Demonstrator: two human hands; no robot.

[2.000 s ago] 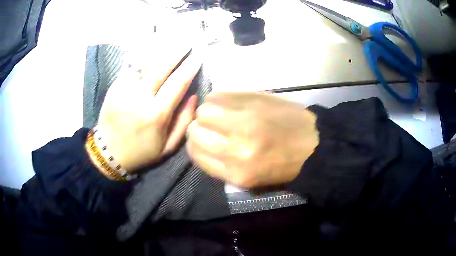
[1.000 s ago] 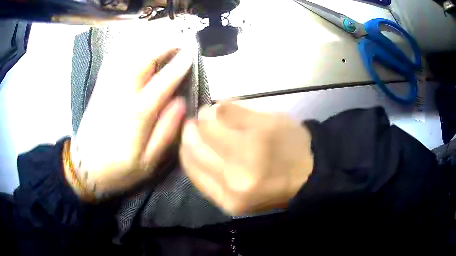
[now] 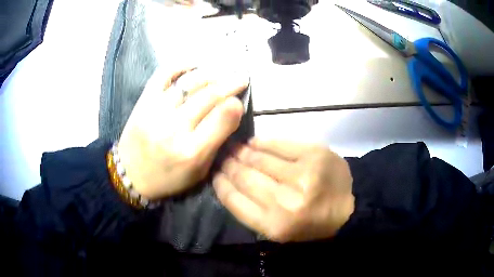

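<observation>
A dark grey fabric panel [image 3: 115,81] lies on the white machine table, running from the top left down under both hands to the table's front edge. My left hand [image 3: 181,124] lies on the panel, fingers bent, thumb and fingertips at its right edge. My right hand [image 3: 287,186] is just below and to the right, its curled fingertips pinching the panel's right edge beside my left hand. The dark metal parts of the sewing machine [image 3: 290,46] are above the hands; the needle area is washed out by glare.
Blue-handled shears [image 3: 436,81] lie on the right of the table, blades pointing up left. A small dark-blue tool [image 3: 414,11] lies behind them. Dark folded cloth [image 3: 21,32] is at the top left. A seam line [image 3: 336,107] crosses the table top.
The left fingers, stretched flat before, are now bent at the panel's edge. The right hand stays curled by the left and is slightly lower. The camera view has shifted.
</observation>
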